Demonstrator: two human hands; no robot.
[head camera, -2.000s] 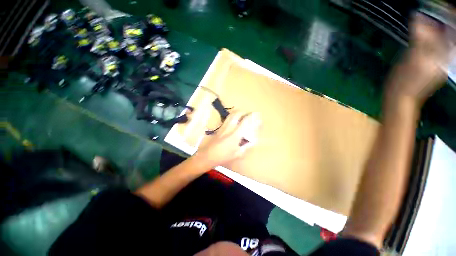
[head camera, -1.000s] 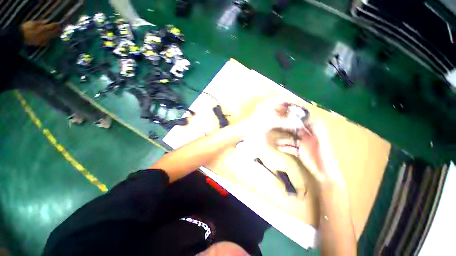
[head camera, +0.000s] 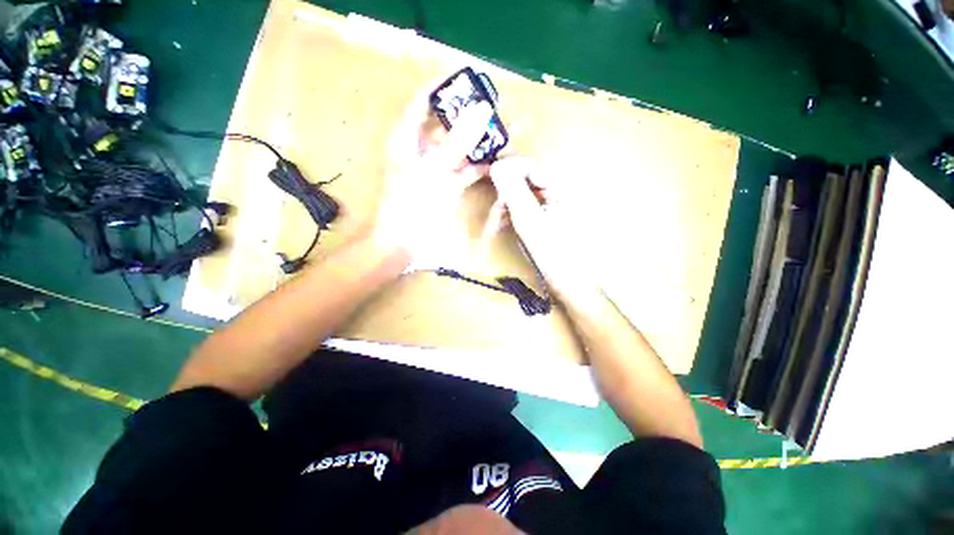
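Observation:
An open black adapter housing (head camera: 470, 113) with a pale circuit board showing inside is held above the tan cardboard sheet (head camera: 628, 230). My left hand (head camera: 427, 172) grips it from the left and below. My right hand (head camera: 523, 199) is at its lower right corner, fingers bent; glare hides whether it grips anything. A bundled black output cord (head camera: 523, 295) lies on the cardboard below my hands, its thin end running left under my left wrist. Another bundled cord (head camera: 303, 196) lies on the left part of the cardboard.
The board-and-cord pile (head camera: 89, 125) lies on the green surface at the left. Stacked trays or boards (head camera: 805, 293) stand at the right beside a white sheet (head camera: 900, 334). Small dark items lie on the green surface beyond the cardboard.
My right hand has come in from the far right to my left hand. The housing now shows clearly between them, further up the cardboard. The view has shifted and turned.

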